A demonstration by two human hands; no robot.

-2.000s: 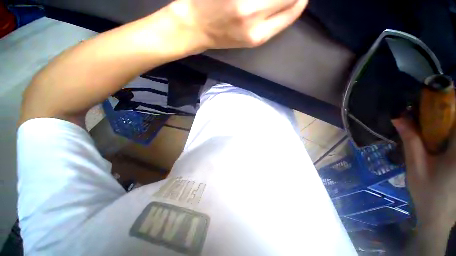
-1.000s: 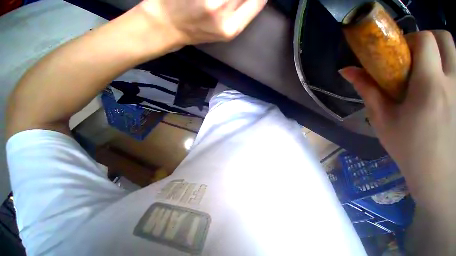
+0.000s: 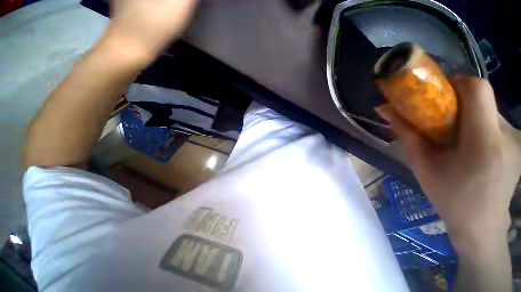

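Note:
The iron (image 3: 357, 68) is at the upper right, a dark pointed body with a shiny metal rim, over the grey padded pressing table (image 3: 257, 45). My right hand (image 3: 457, 142) is closed around its orange-brown wooden handle (image 3: 425, 97). My left hand (image 3: 151, 20) is at the top left, blurred and cut off by the upper edge, so its fingertips are hidden. Black cloth (image 3: 504, 28) shows at the upper right beyond the iron.
A white curved surface (image 3: 40, 68) is at the left. Striped-looking black and white cloth (image 3: 180, 105) lies low beyond my left arm, with a blue crate (image 3: 145, 137) below it. Blue crates (image 3: 408, 199) stand at the lower right. The table's dark edge runs diagonally before me.
The iron in my right hand has moved left and inward from the right side. My left hand has moved left, away from the middle of the table.

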